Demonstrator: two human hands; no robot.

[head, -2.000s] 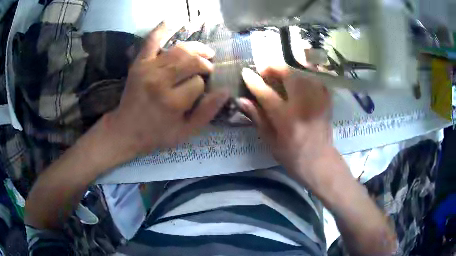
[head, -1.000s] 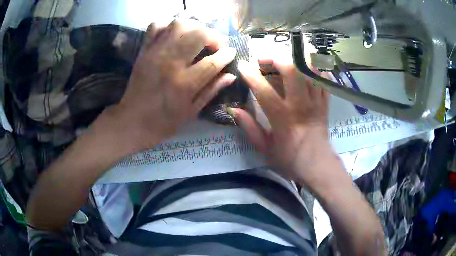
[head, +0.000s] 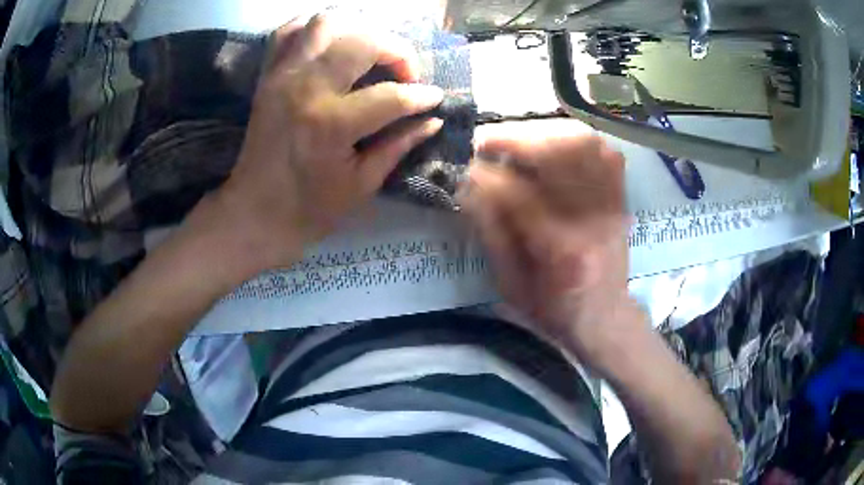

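A dark checked cloth piece lies on the machine table under the bright lamp, its near end rounded. My left hand rests on it with bent fingers, pressing or holding its left side. My right hand is at its right edge, blurred, fingers curled in; whether they grip the cloth cannot be told. The larger plaid cloth lies left of my left hand. The needle area is hidden by glare and the machine head.
The pale machine loop arches at the right. Purple-handled snips lie beneath it. A yellow block is at the right table edge. A printed ruler runs along the front edge. Plaid and white cloth hang at lower right.
My right hand has gone from spread fingers on the cloth to curled fingers at its right edge. My left hand stays on the cloth. The view of the machine has shifted.
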